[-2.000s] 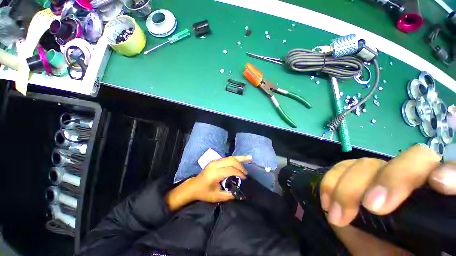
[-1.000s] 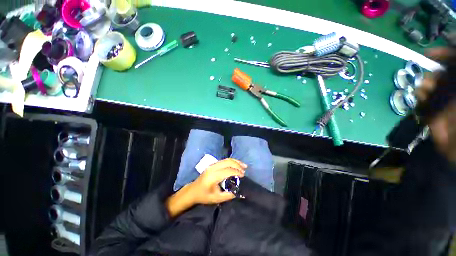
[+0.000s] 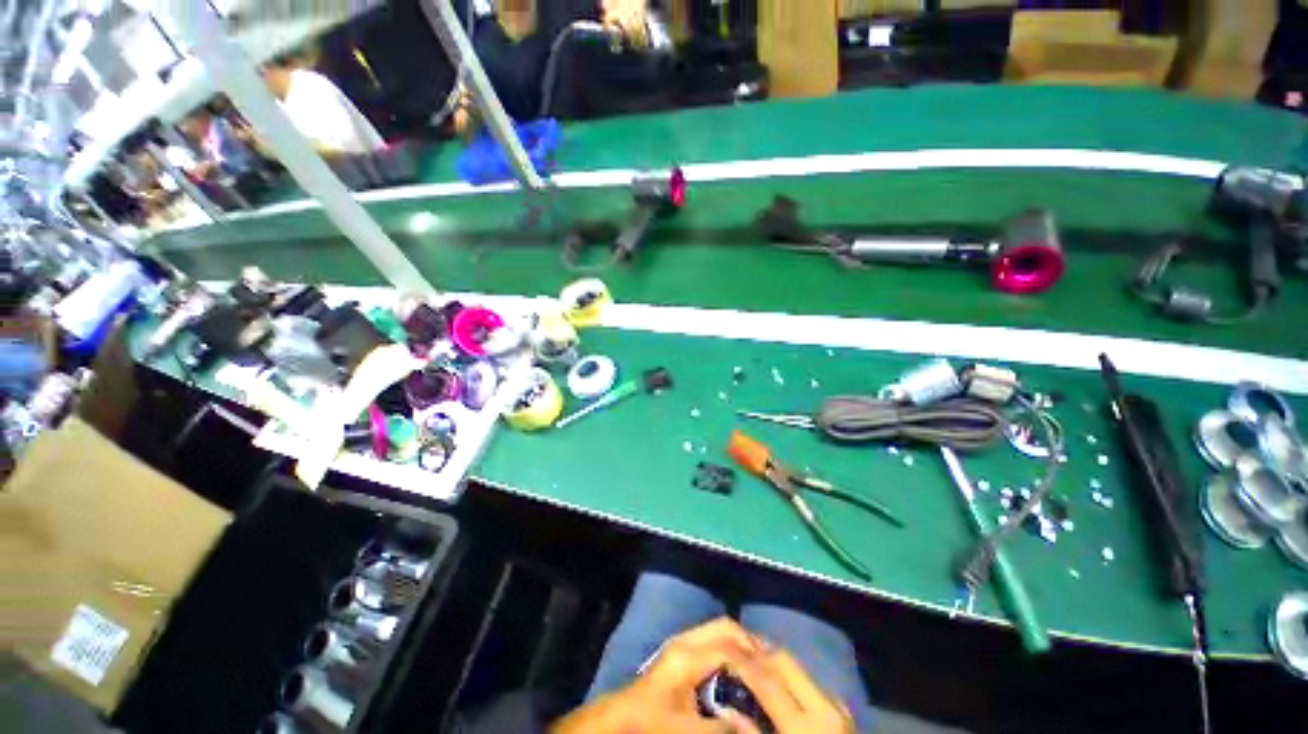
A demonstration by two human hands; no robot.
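Observation:
My left hand [image 3: 653, 700] and my right hand [image 3: 793, 684] are together over the lap at the bottom edge, partly cut off. Both are closed around a small black cylindrical part with a pale rim [image 3: 732, 698]; its lower portion is hidden. On the green bench lie pliers [image 3: 793, 495] with orange and green grips, a small black clip [image 3: 713, 476], a coiled grey cord [image 3: 911, 420] beside a silver mesh-like cylinder [image 3: 925, 380], and a green-handled screwdriver [image 3: 1011, 588]. A black electric screwdriver [image 3: 1159, 495] lies at the right, its bit towards me.
A white tray [image 3: 456, 480] of coloured parts stands left, beside yellow cups [image 3: 532, 400]. A black crate [image 3: 448, 538] holds silver bodies below. Silver rings [image 3: 1237, 509] lie right. Behind a white strip are dryers [image 3: 1027, 253]. People [image 3: 323, 112] are in the background.
The view has tilted up. My right hand has moved from the right side to join my left over the lap. The large black tool it held now lies on the bench.

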